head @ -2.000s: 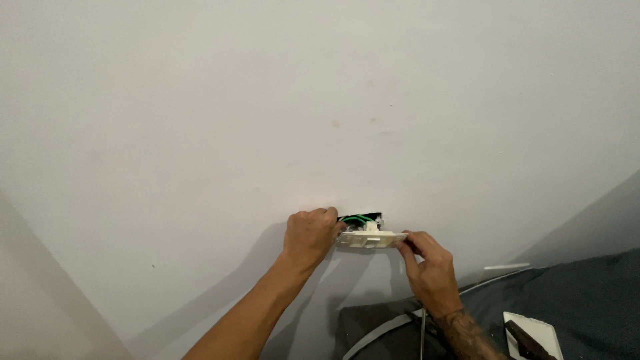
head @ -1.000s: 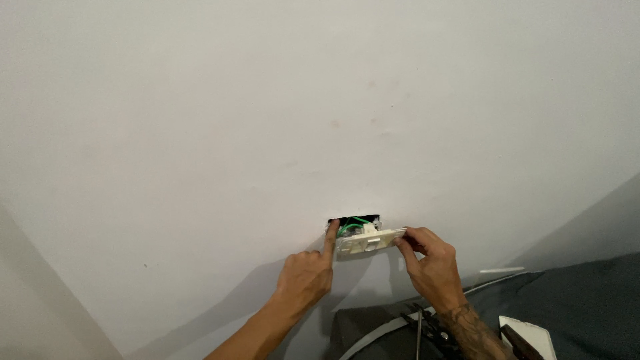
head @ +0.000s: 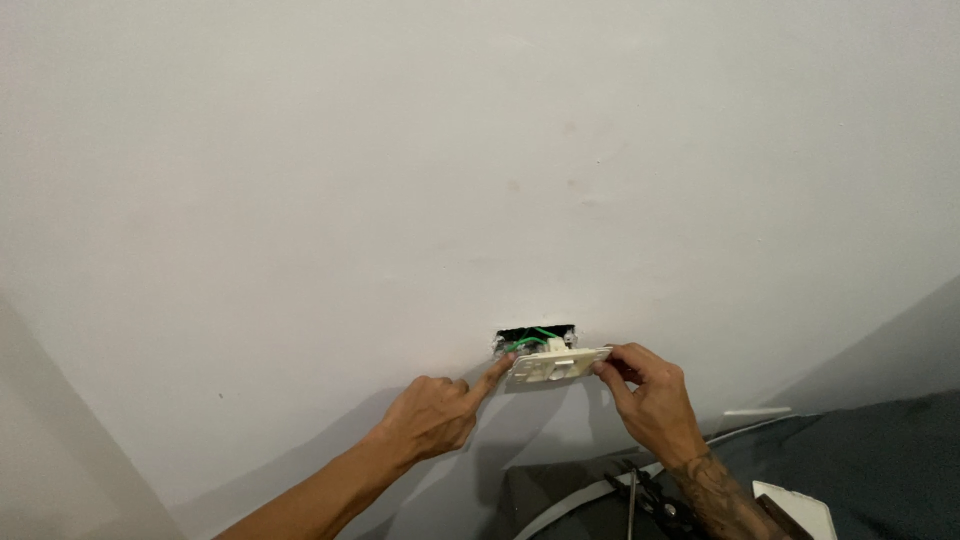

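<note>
A cream mounting frame with an electrical module (head: 559, 367) is tilted out in front of a rectangular wall box opening (head: 517, 334). Green wires (head: 531, 341) run from the dark box to the back of the module. My right hand (head: 656, 394) pinches the frame's right end between thumb and fingers. With its index finger stretched out, my left hand (head: 439, 412) touches the frame's left end beside the wires; its other fingers are curled and hold nothing visible.
Below on dark fabric (head: 885, 450) lie black-handled pliers (head: 660, 506), a thin metal shaft (head: 631, 502) and a white plate (head: 799, 510) with a dark object on it. A white strip (head: 757, 412) is near the wall's foot.
My left hand has gone from gripping by the frame's left end to pointing at the opening, then down to the frame's edge. My right hand keeps its hold.
</note>
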